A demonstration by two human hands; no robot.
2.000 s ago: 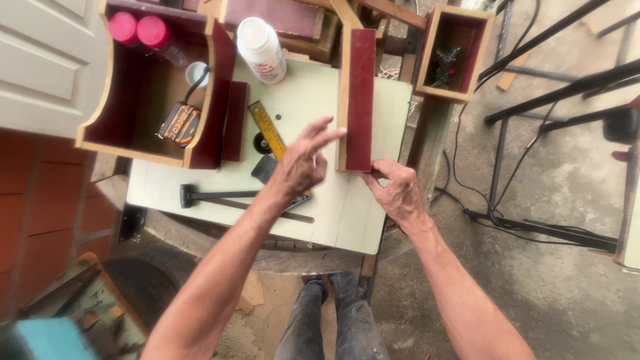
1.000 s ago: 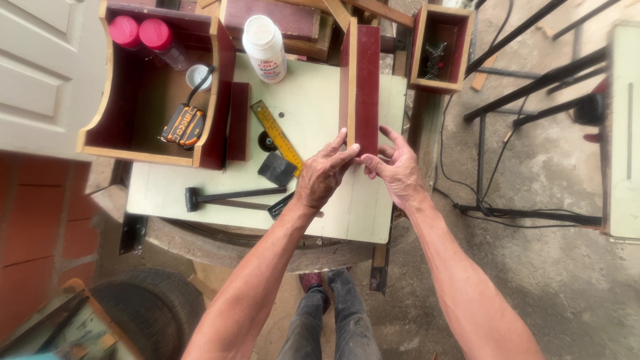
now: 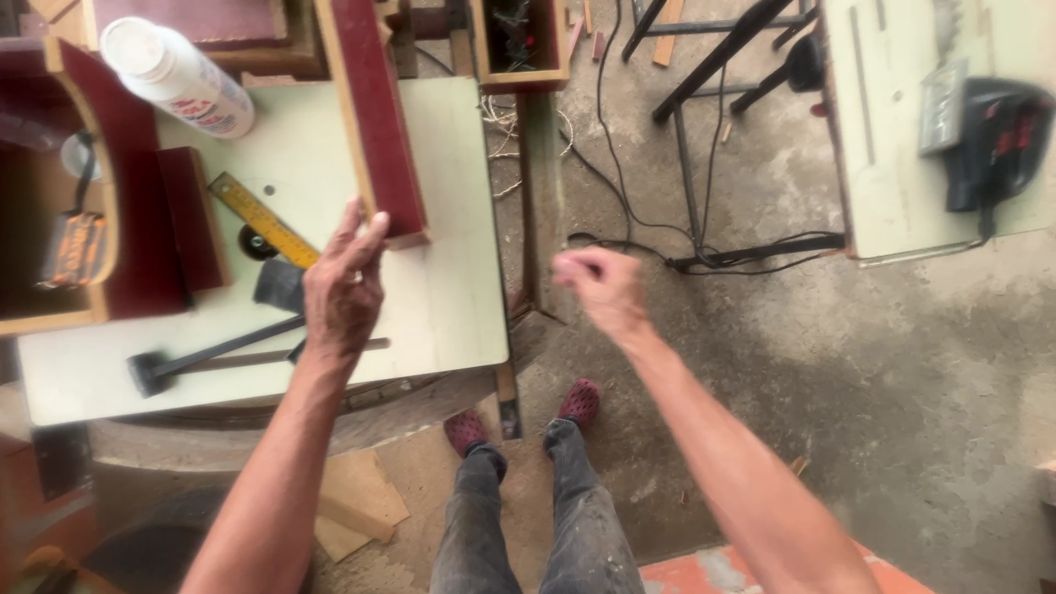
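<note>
My left hand [image 3: 345, 280] touches the near end of a long dark-red wooden piece with pale edges [image 3: 375, 115], its fingertips at the left side. Right of the pale green tabletop [image 3: 445, 305], over the floor, my right hand [image 3: 606, 285] is blurred with its fingers curled; whether it pinches something small cannot be told. A yellow ruler [image 3: 264, 219] lies left of my left hand, beside a black round part [image 3: 256, 242] and a dark block [image 3: 279, 285]. A black hammer-like tool [image 3: 148, 373] lies near the front edge. A white glue bottle [image 3: 177, 78] stands at the back left.
At left sits a red wooden box [image 3: 124, 206] holding an orange-and-black item [image 3: 73, 247]. A small wooden box [image 3: 524, 78] with dark small pieces is at the back. Black cables [image 3: 619, 181] trail over the floor. A power tool [image 3: 994, 144] rests on another table at right.
My right hand has left the red piece and moved right, off the table's side. My left hand stays at the piece's near end. The view has shifted right.
</note>
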